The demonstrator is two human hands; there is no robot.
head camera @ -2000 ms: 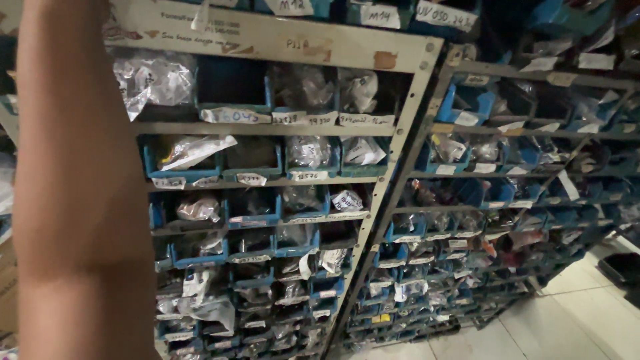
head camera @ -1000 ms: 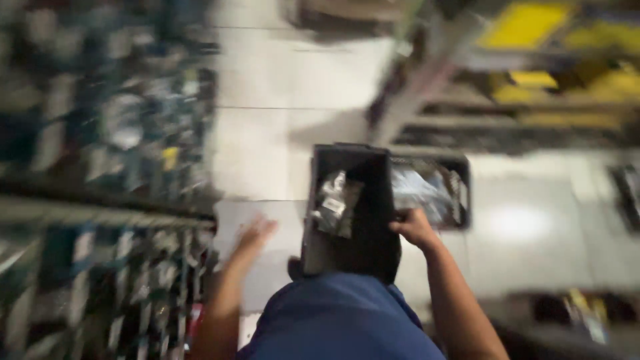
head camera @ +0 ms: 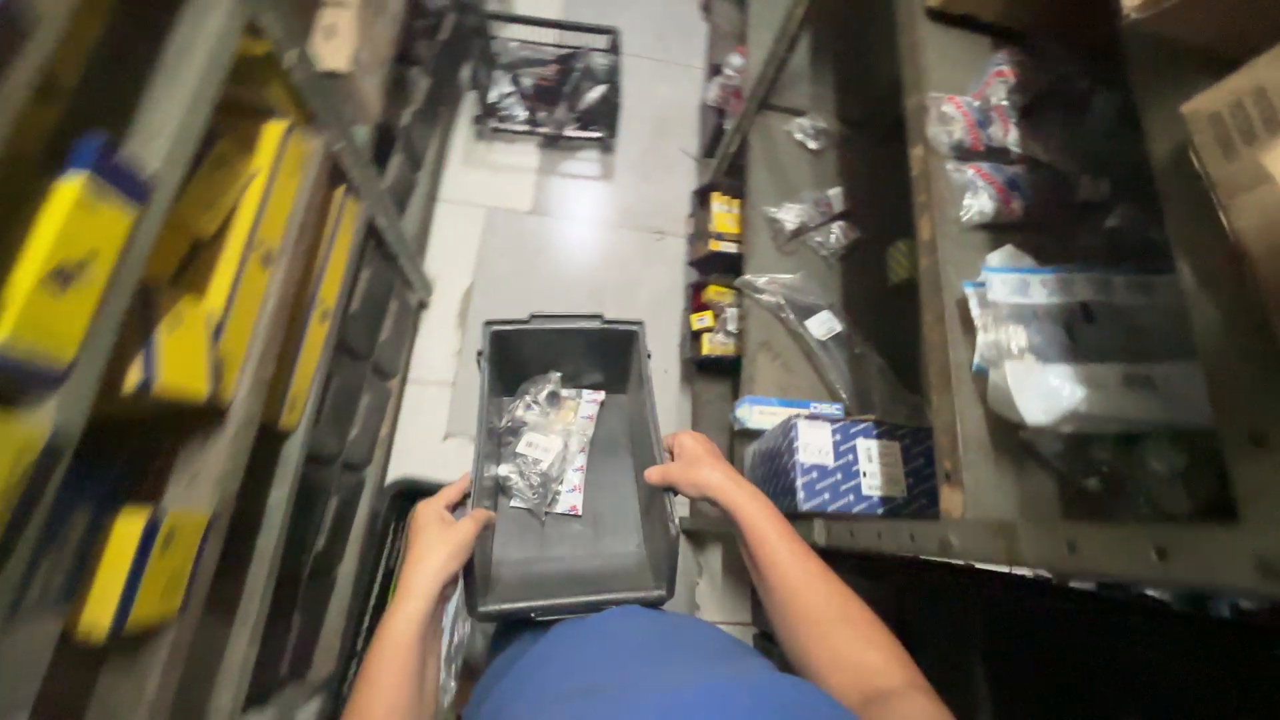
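Note:
A dark grey plastic bin (head camera: 630, 545) is held in front of my body, its open top facing up. My left hand (head camera: 440, 540) grips its left wall, with the thumb over the rim. On the opposite wall, my right hand (head camera: 695, 468) holds the rim with the thumb inside. Clear plastic bags of small parts (head camera: 535, 450) lie in the bin, one bearing a white label. Under them is a white printed packet (head camera: 582, 470) with coloured marks. The fingers outside the bin walls are mostly hidden.
Metal shelving with yellow and blue boxes (head camera: 245, 270) stands close on the left. On the right, a shelf holds a blue and white box (head camera: 850, 465) and plastic bags (head camera: 1060, 350). A black crate (head camera: 548, 75) sits farther along the tiled floor (head camera: 570, 240).
One second ago my left hand was off the bin; now it grips the left wall. My right hand remains on the bin. The view has turned strongly from the small-parts racks to this aisle.

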